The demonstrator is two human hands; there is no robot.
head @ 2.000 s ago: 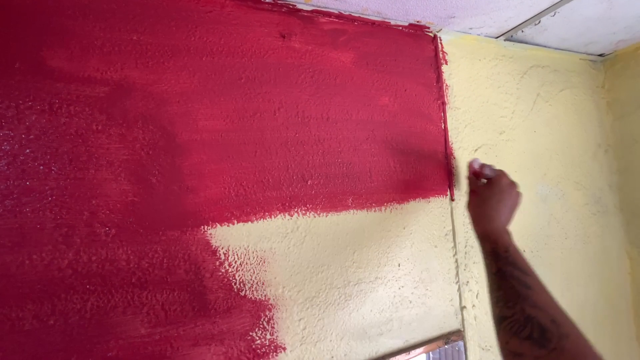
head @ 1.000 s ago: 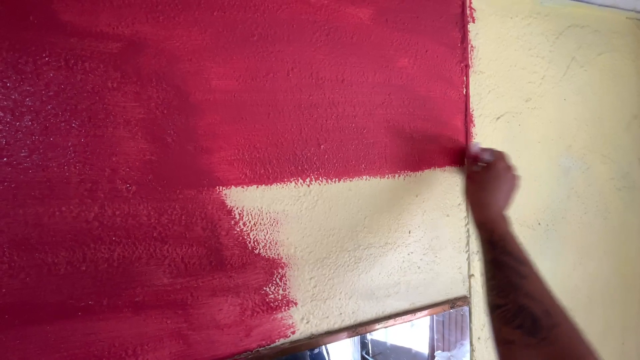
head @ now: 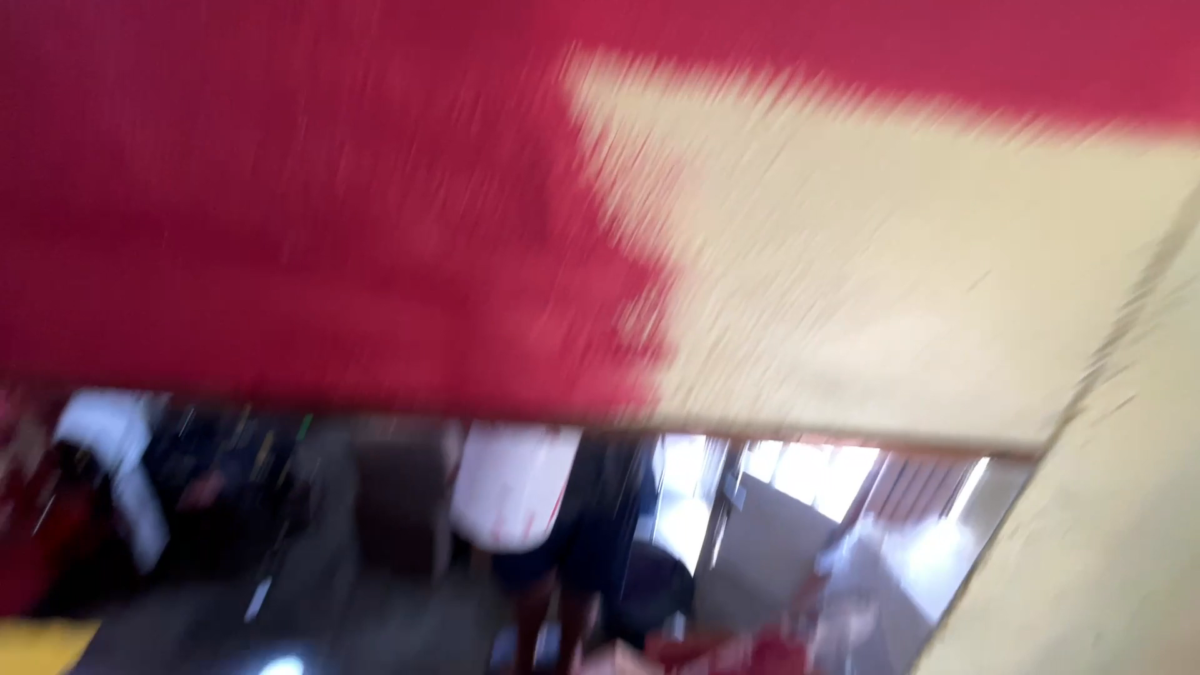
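The view is strongly blurred. Wet-looking red paint (head: 328,206) covers the left and top of the wall, with a ragged edge against a bare cream patch (head: 872,272). Neither my right hand nor my left hand can be made out. Below the wall's lower edge, a white container (head: 514,487) with red streaks shows in front of a person's dark clothing and bare legs (head: 544,619). Whether this is a reflection or a view through an opening, I cannot tell.
A pale yellow wall (head: 1097,562) meets the painted one at a corner on the right. Bright window panes (head: 811,478) show below the cream patch. At lower left are blurred dark and red things and a yellow surface (head: 42,647).
My right hand was at the corner beside the red paint's edge; it has left the view. The view has swung downward, showing more of the area below the wall's lower edge.
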